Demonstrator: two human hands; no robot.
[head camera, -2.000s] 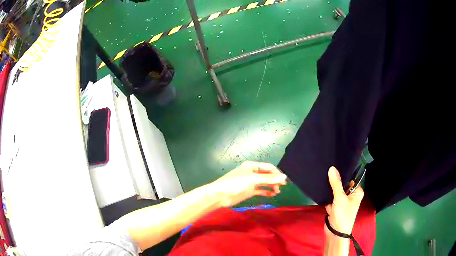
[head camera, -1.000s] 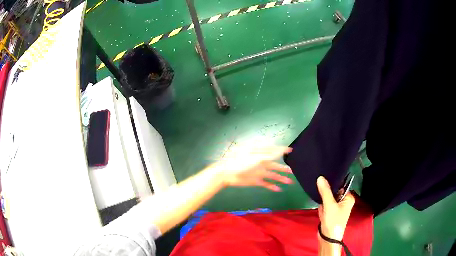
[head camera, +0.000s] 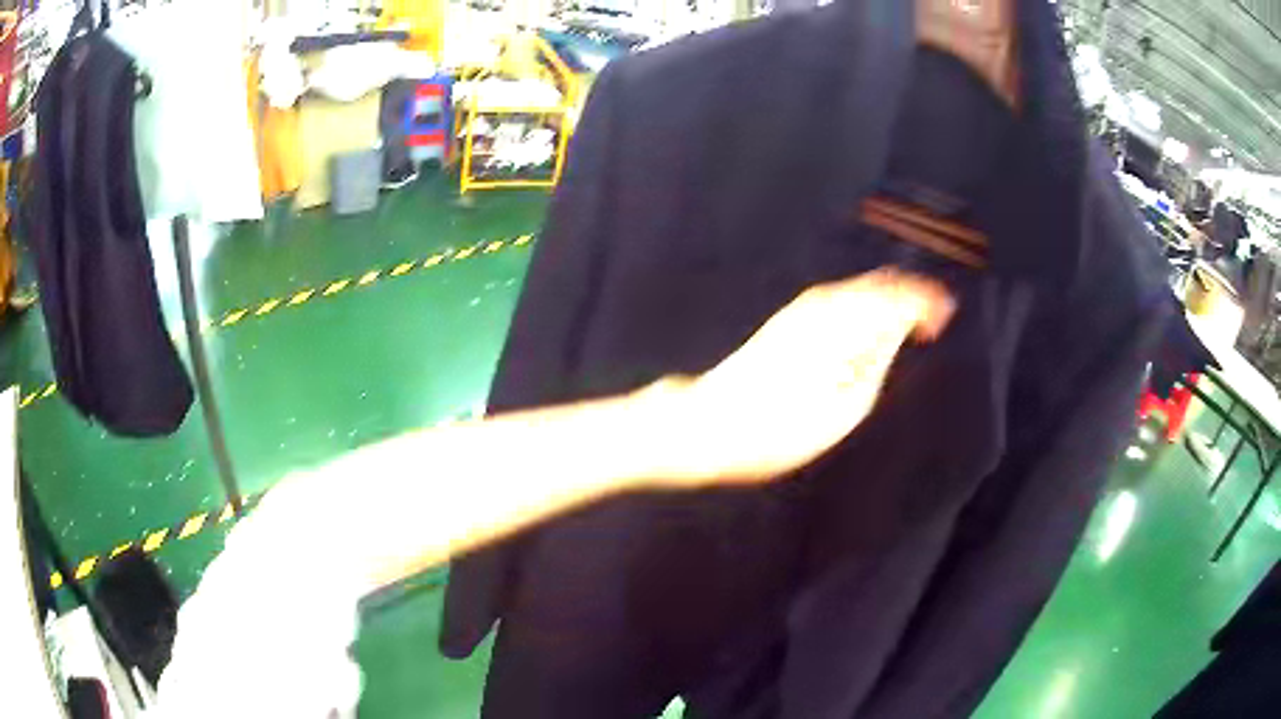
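Observation:
A dark tailored coat (head camera: 674, 281) hangs in front of me and fills the middle of the view, slightly blurred. A brown hanger (head camera: 969, 31) shows at its neck, with thin orange-brown bars (head camera: 927, 232) across the opening. My left hand (head camera: 878, 330) is blurred and lies at the coat's front opening, just below the bars; whether its fingers hold cloth cannot be told. My right hand is not in view.
Another dark garment (head camera: 99, 239) hangs at the far left by a grey pole (head camera: 205, 365). A black bin (head camera: 134, 611) and a phone (head camera: 87, 698) are at lower left. A long table (head camera: 1243, 379) stands at the right.
The view has swung up from the coat's lower edge to its upper front. My left hand has risen to the coat opening. My right hand and the snips have left the view.

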